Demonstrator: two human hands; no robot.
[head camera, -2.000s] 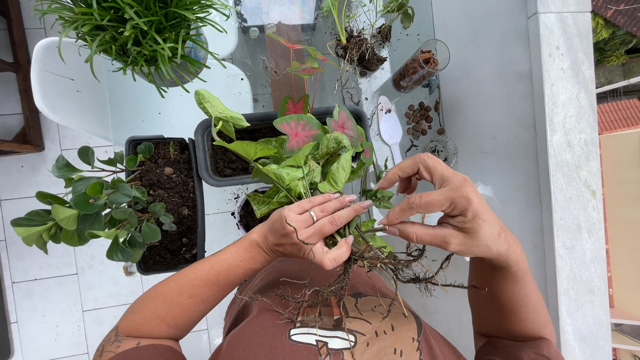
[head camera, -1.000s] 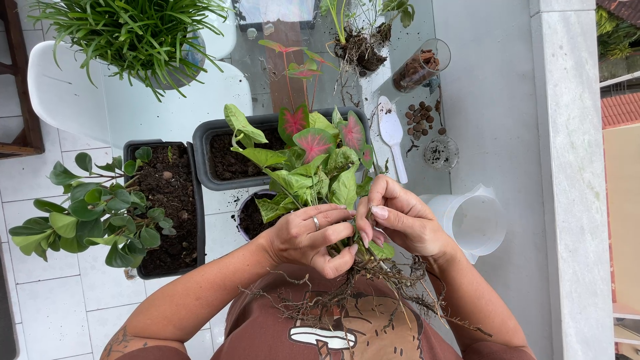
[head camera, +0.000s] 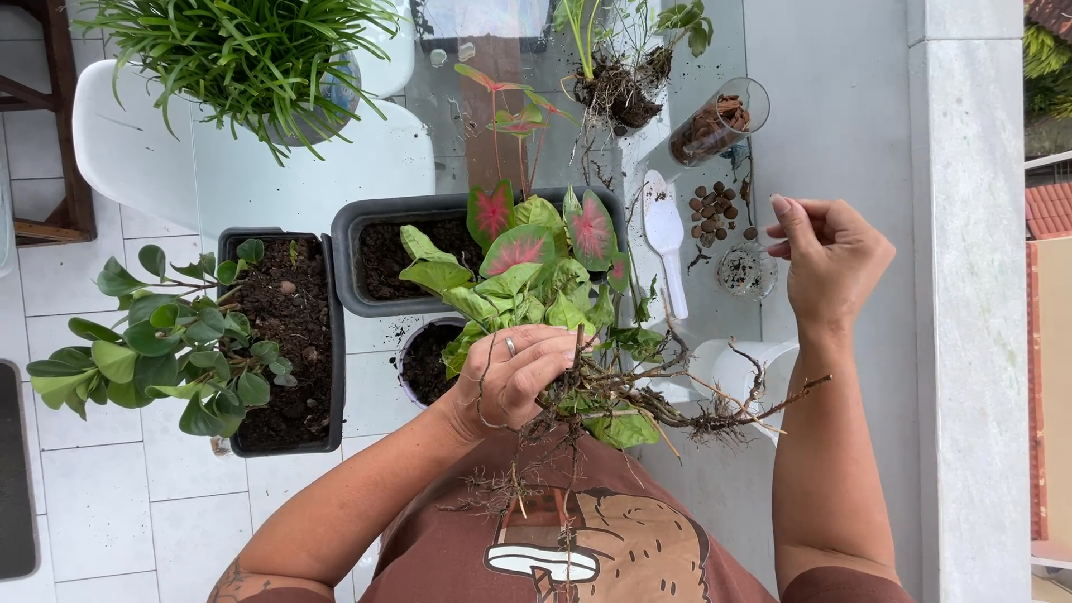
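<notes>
My left hand (head camera: 519, 377), with a ring on one finger, grips a bunch of leafy green plant stems (head camera: 494, 293) near their base. Long bare brown roots (head camera: 703, 414) hang from the bunch toward my shirt and spread to the right. My right hand (head camera: 825, 255) is raised at the right, away from the bunch, its fingers curled with thumb and fingertips close together; whether something tiny is between them I cannot tell. Behind the bunch, a dark rectangular planter (head camera: 356, 289) holds soil and pink-centred caladium leaves (head camera: 590, 230). A small round pot of soil (head camera: 429, 360) stands beside my left hand.
A black planter (head camera: 337, 352) with a leafy plant stands left. A white plastic scoop (head camera: 666, 230), clay pebbles (head camera: 712, 209), a glass of bark chips (head camera: 712, 130), a small glass dish (head camera: 747, 272) and a white container (head camera: 737, 364) are at right. Uprooted plants (head camera: 615, 96) lie farther back.
My right hand has moved off the stems and out to the right. My left hand still grips the bunch. More of the roots now show to the right of it.
</notes>
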